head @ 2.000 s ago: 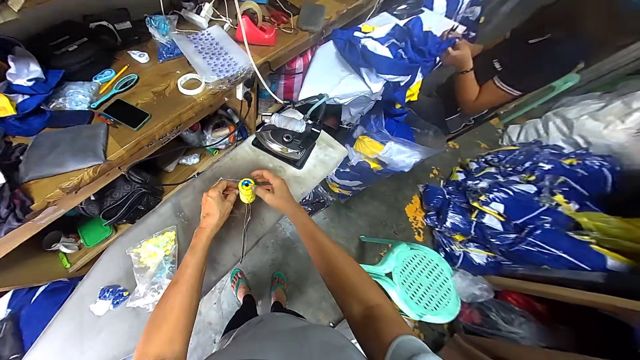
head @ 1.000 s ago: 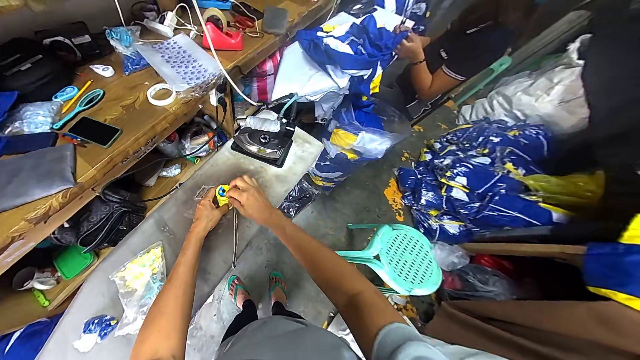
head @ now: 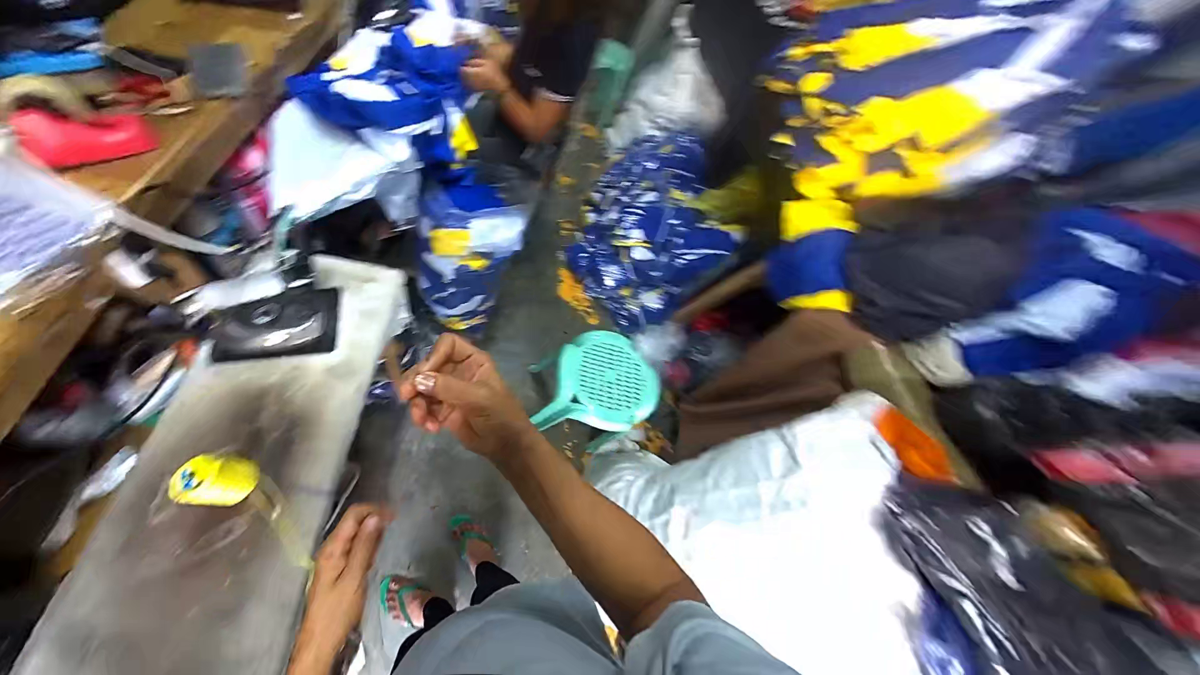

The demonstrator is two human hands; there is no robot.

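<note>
The yellow roll (head: 215,480) lies on the grey padded ironing board (head: 202,562), with a pale strip trailing from it toward the board's right edge. My left hand (head: 349,553) is beside that edge, its fingers close together; whether it holds the strip is unclear. My right hand (head: 459,394) is raised over the floor to the right of the board, fingers curled with thumb and fingertips close; blur hides whether something thin is between them. A dark clothes iron (head: 274,323) rests at the far end of the board.
A green plastic stool (head: 609,380) stands right of the board. Bagged blue and yellow garments (head: 647,234) lie beyond it, and a large white sack (head: 778,534) fills the lower right. A wooden workbench (head: 178,169) runs along the left. Another person's arm (head: 530,112) handles cloth at the back.
The yellow roll, held between both hands before, now lies on the board. My hands have come apart, the right one out over the floor. The view has swung right.
</note>
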